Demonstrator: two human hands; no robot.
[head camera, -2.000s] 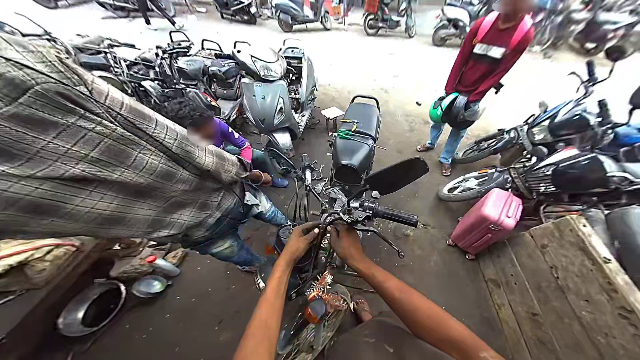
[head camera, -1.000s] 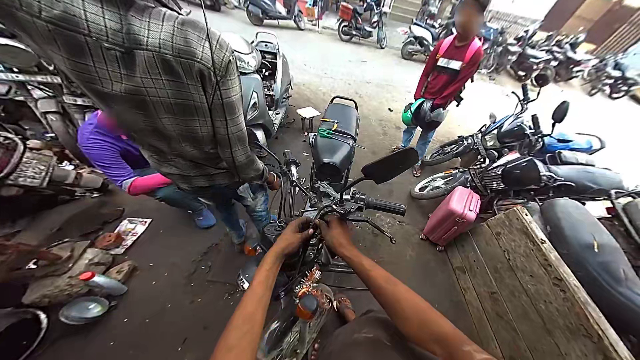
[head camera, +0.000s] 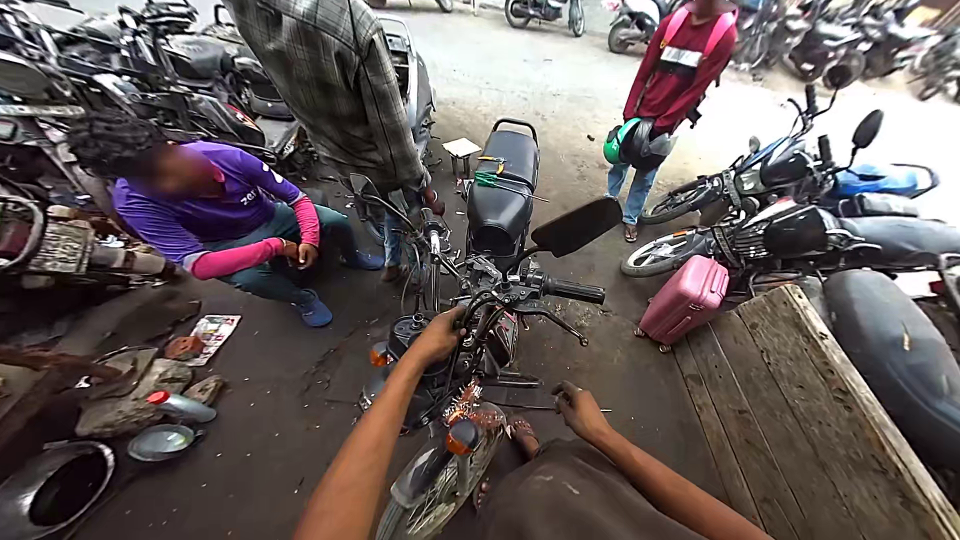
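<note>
My left hand (head camera: 441, 337) grips black cables (head camera: 471, 319) below the handlebar of a motorcycle, whose headlight unit is off the fork front or turned aside; which, I cannot tell. My right hand (head camera: 577, 409) is lower and to the right, away from the handlebar, fingers curled. A thin dark rod (head camera: 525, 407) runs level with it; whether the hand holds it is unclear. Above the hands are the right handlebar grip (head camera: 574, 291), brake lever (head camera: 555, 319) and black mirror (head camera: 577, 227). A green-handled tool (head camera: 487, 179) lies on the black seat (head camera: 501, 202). An orange indicator (head camera: 462, 436) is near the front wheel (head camera: 442, 480).
A person in purple (head camera: 217, 202) squats at left; a person in a checked shirt (head camera: 337, 90) stands beside the motorcycle. Another person (head camera: 682, 67) holds helmets (head camera: 637, 142). A pink suitcase (head camera: 686, 300) and wooden platform (head camera: 810, 405) are at right. A bottle (head camera: 184, 406) and metal bowl (head camera: 56, 487) sit at lower left.
My right hand has left the cables beside my left hand and moved down and to the right. My left hand remains at the cables. The view has shifted.
</note>
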